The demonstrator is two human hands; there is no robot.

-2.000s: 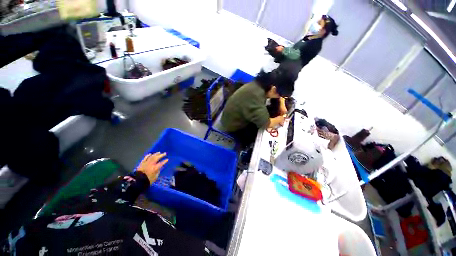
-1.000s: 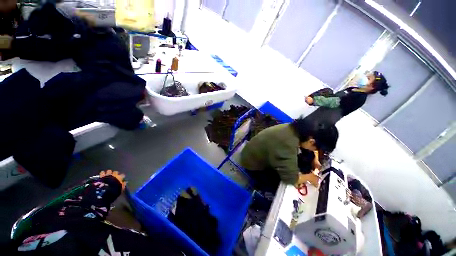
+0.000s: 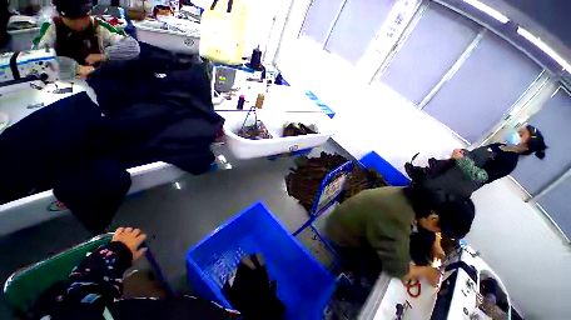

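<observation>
My left hand (image 3: 129, 241), bare with a black patterned sleeve, is at the lower left, closed over the top corner of the green chair's (image 3: 47, 270) metal frame. The fingertips are small and partly unclear. My right hand is out of the picture. A large open blue plastic bin (image 3: 294, 256) stands beside the chair at the bottom centre. Black cloth pieces (image 3: 253, 290) lie heaped inside it.
A person in an olive top (image 3: 375, 228) sits at a machine (image 3: 460, 290) at right. Another person stands behind. Large navy garments (image 3: 150, 112) cover the left table. A white trough (image 3: 275, 147) and dark bundles (image 3: 313, 181) are beyond the bin.
The view has swung left, bringing in a person at a machine at upper left. My left hand has moved from above the blue bin's edge to the green chair's frame.
</observation>
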